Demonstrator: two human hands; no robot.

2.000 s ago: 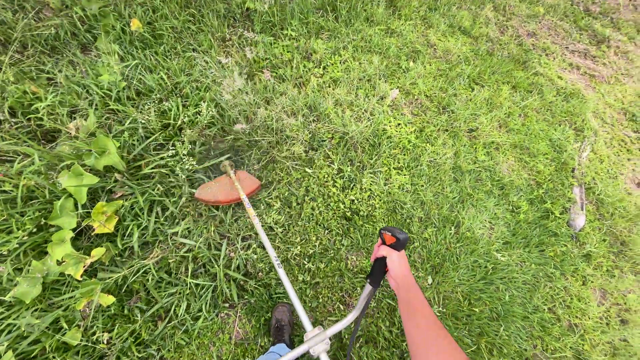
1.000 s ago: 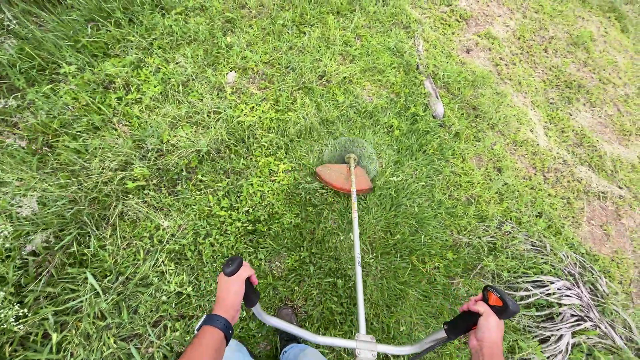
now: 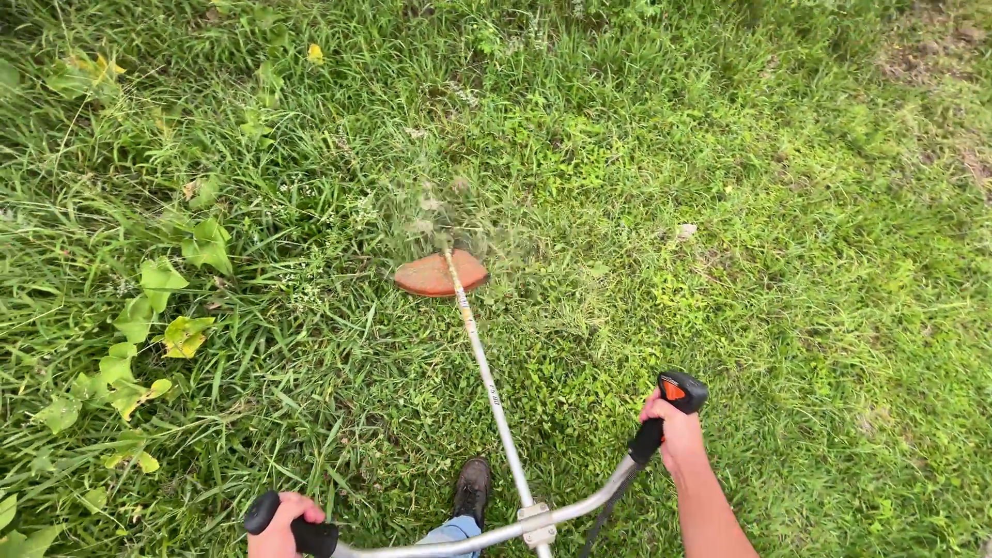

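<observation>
A brush cutter's metal shaft runs from the lower middle up to an orange guard at the grass. Just beyond the guard, the cutting head is a blur with bits of grass around it. My left hand is closed around the black left grip of the handlebar, at the bottom edge. Farther right and higher, my right hand wraps the black control handle, which has an orange part. A clamp joins the bar to the shaft.
Tall grass and broad-leaved vines stand on the left. Shorter grass covers the right, with a bare brownish patch at the upper right. One dark shoe is on the grass below the shaft.
The view has swung left since one second ago. The cutter's head now points up and left over grass beside the vines, and the right handle has risen relative to the left one.
</observation>
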